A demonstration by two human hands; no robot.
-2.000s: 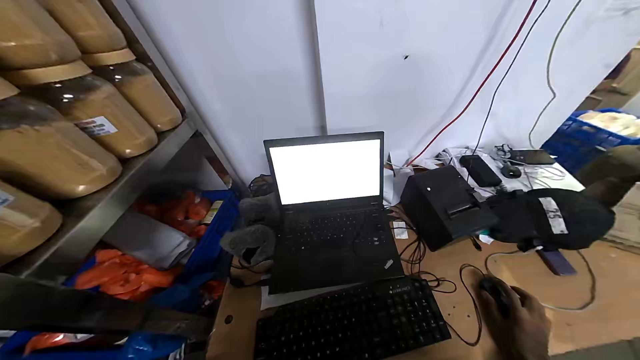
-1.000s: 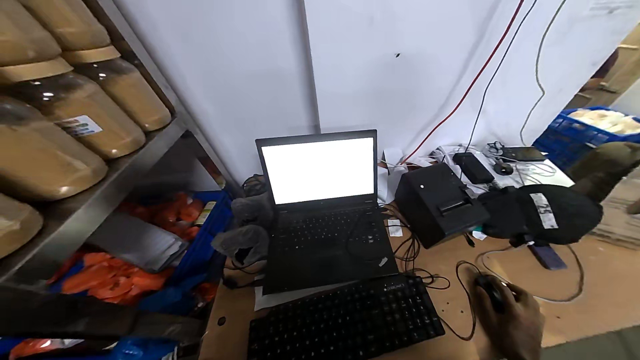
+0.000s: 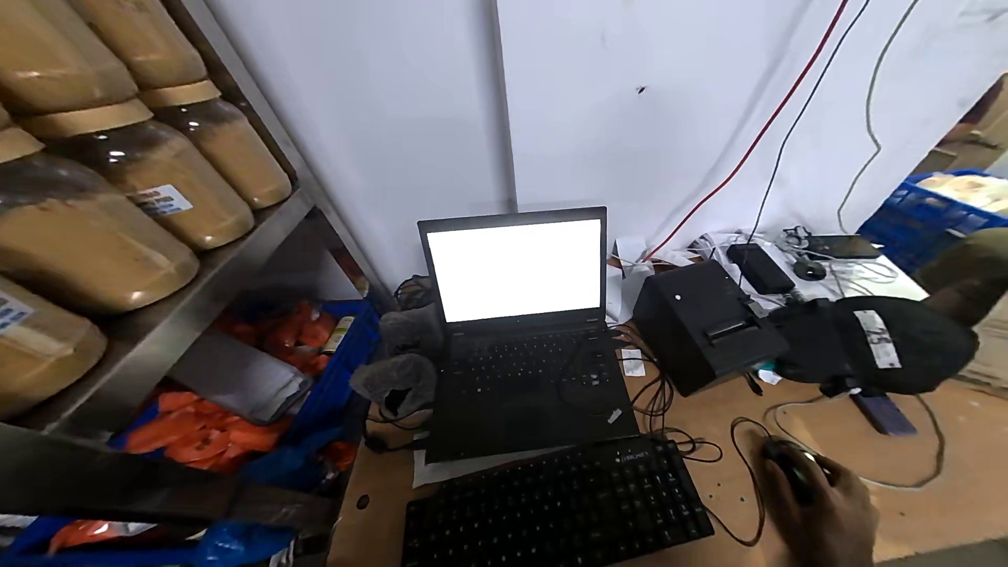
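My right hand (image 3: 827, 504) rests over a black wired computer mouse (image 3: 794, 468) on the wooden desk (image 3: 937, 504), its fingers curled around the mouse. Left of the hand lies a black external keyboard (image 3: 559, 504), cut off by the lower edge of the view. Behind the keyboard stands a black laptop (image 3: 535, 394), its lid raised and its screen (image 3: 516, 272) glowing plain white. A black box-shaped printer (image 3: 705, 327) sits to the laptop's right. My left hand is out of view.
Metal shelving (image 3: 181, 307) on the left bears large jars (image 3: 181, 181) of tan powder. Below are blue crates (image 3: 358, 331) with orange packets (image 3: 209, 429). A black pouch (image 3: 906, 342), a phone (image 3: 886, 413), a grey furry item (image 3: 402, 386) and tangled cables (image 3: 661, 402) lie on the desk. Another person's arm (image 3: 965, 283) shows at right.
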